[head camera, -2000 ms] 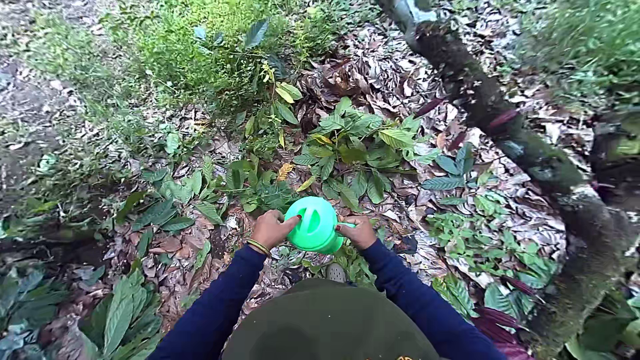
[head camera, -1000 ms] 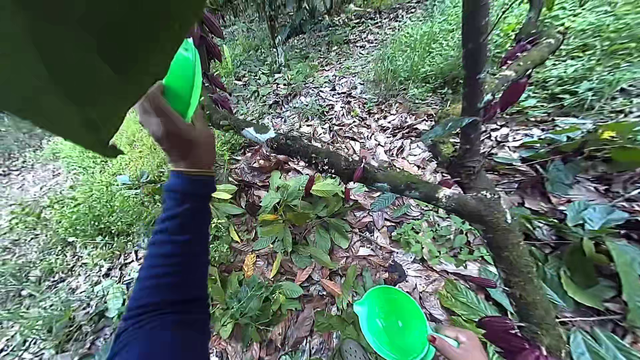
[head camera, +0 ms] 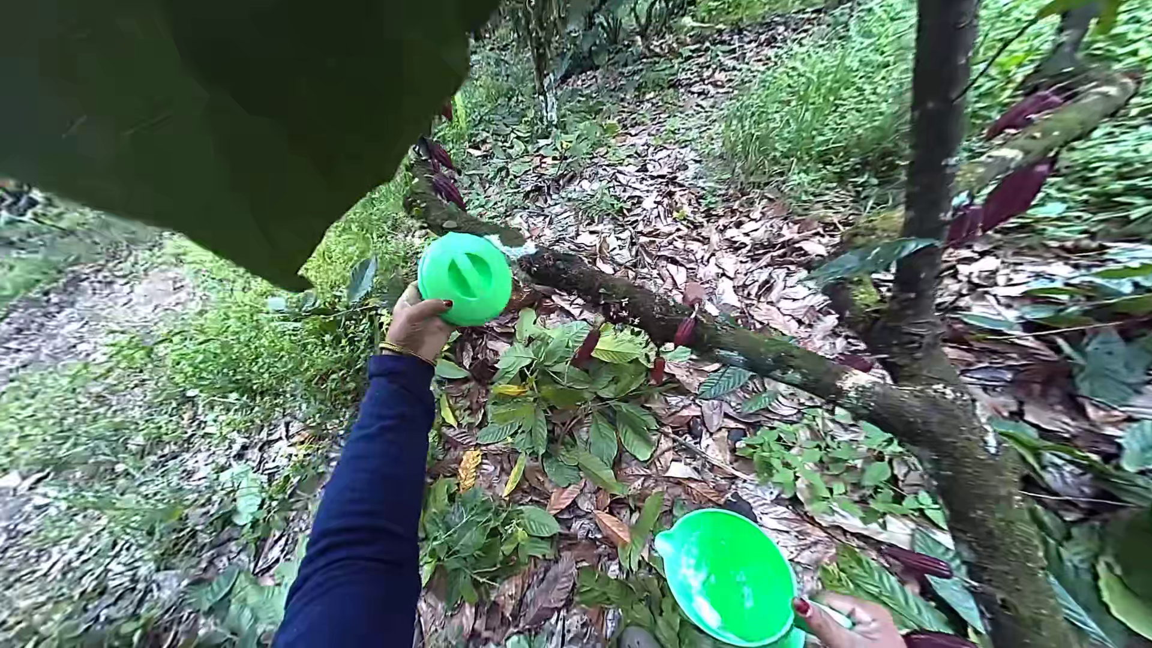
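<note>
My left hand (head camera: 419,326) grips the edge of a round green plastic lid (head camera: 465,279), held out beside the leaning branch with its ridged grip facing me. Low on the right, my right hand (head camera: 850,623) holds a green plastic jug (head camera: 731,576) by its handle. The jug is uncovered, its spout points left and its inside shows; what it may contain cannot be made out. Lid and jug are well apart. A gold-coloured bracelet is on my left wrist, below it a dark blue sleeve.
A mossy cacao branch (head camera: 774,355) runs from upper left to the trunk (head camera: 985,504) at right. Dark red cacao pods (head camera: 1017,198) hang from the tree. A large dark leaf (head camera: 225,117) covers the upper left. Leafy shoots (head camera: 576,405) grow amid dry leaf litter.
Two seconds ago both hands were together at the covered jug; the lid is now apart from it in my left hand. Since one second ago, the lid has turned its face toward me. The view has shifted.
</note>
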